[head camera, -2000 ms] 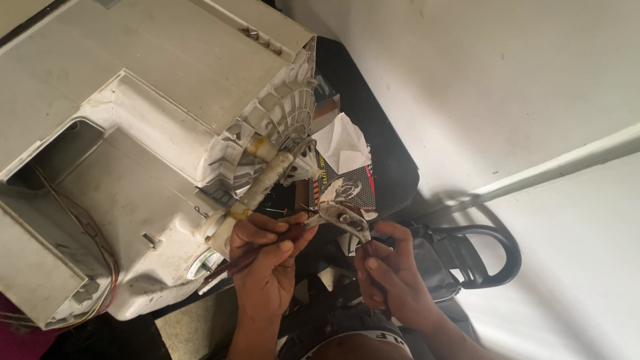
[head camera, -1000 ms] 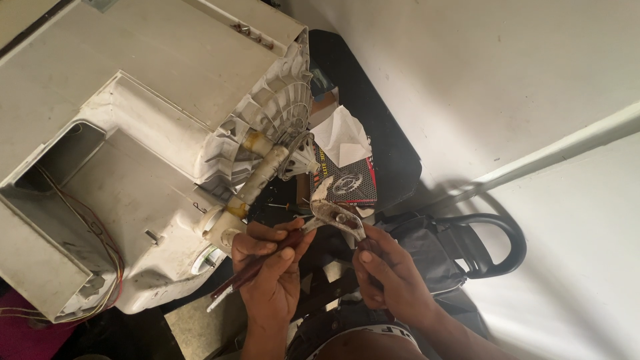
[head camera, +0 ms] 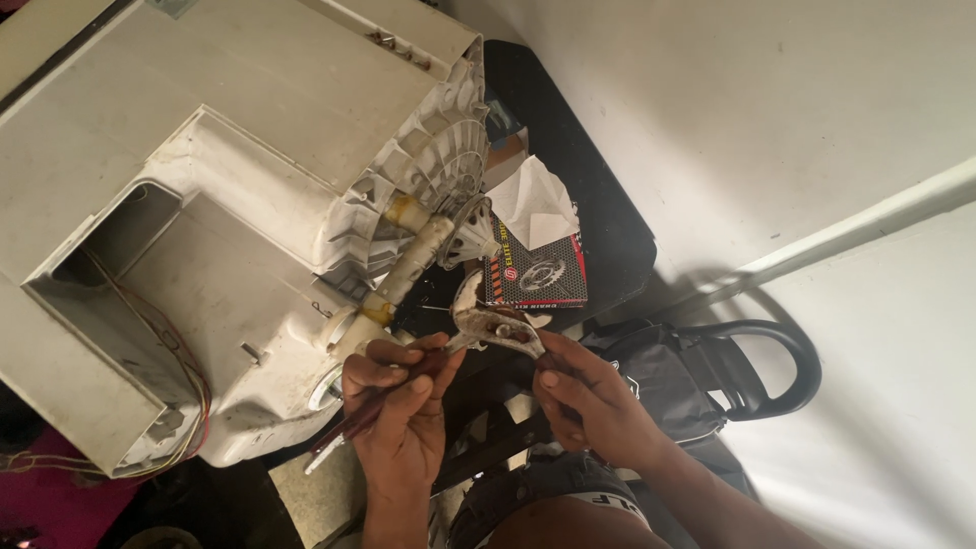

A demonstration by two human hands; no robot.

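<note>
My left hand is closed round one dark red handle of slip-joint pliers. The other handle is in my right hand. The handles are spread wide and the worn metal jaws point up and away from me. A thin pale strip shows below my left hand; what it belongs to is unclear. Left of the pliers lies a large off-white plastic appliance housing with a ribbed round end, a white plastic pipe with yellowish joints, and a spoked plastic part near the pipe's top.
A chain kit box with crumpled white paper on it rests on a black surface behind the pliers. A black bag with a curved handle stands at right, beside the pale wall. Loose wires hang from the housing.
The pliers' jaws have turned between my hands and now point more upward. Both hands keep hold of the handles.
</note>
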